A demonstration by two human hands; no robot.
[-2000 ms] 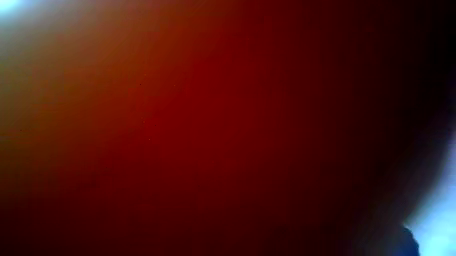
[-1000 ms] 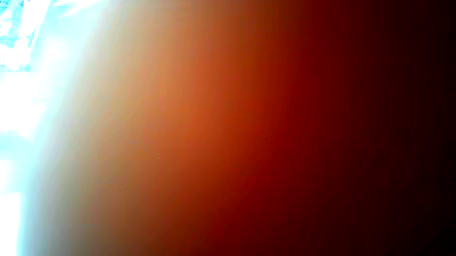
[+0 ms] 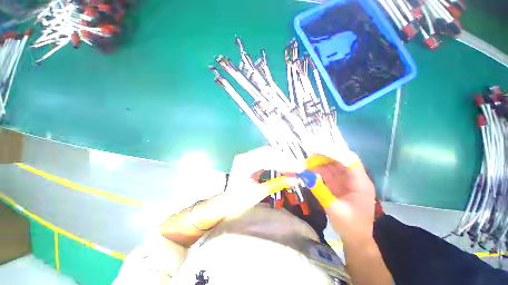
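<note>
A fanned bundle of white-sleeved wire harnesses [image 3: 267, 92] lies on the green surface in front of me, small dark ends pointing away. Red and black plugs [image 3: 303, 207] show below my hands. My left hand [image 3: 253, 178] is bent over the bundle's near part, overexposed, with yellow on a finger. My right hand [image 3: 348, 189], with yellow and blue finger coverings, is palm up beside it. The fingertips of both hands meet; whether they hold anything is not clear. A blue parts bin [image 3: 347, 106] with small black parts stands behind, at the right.
Harness piles lie at the upper left [image 3: 69, 25], upper right [image 3: 429, 16] and far right [image 3: 493, 161]. A metal rail edges the green bench [image 3: 161, 94]. Grey floor with yellow lines [image 3: 83, 189] shows at the lower left.
A blurred red-orange shape that covered most of the earlier views is gone. The bench, harnesses, bin and both hands now show.
</note>
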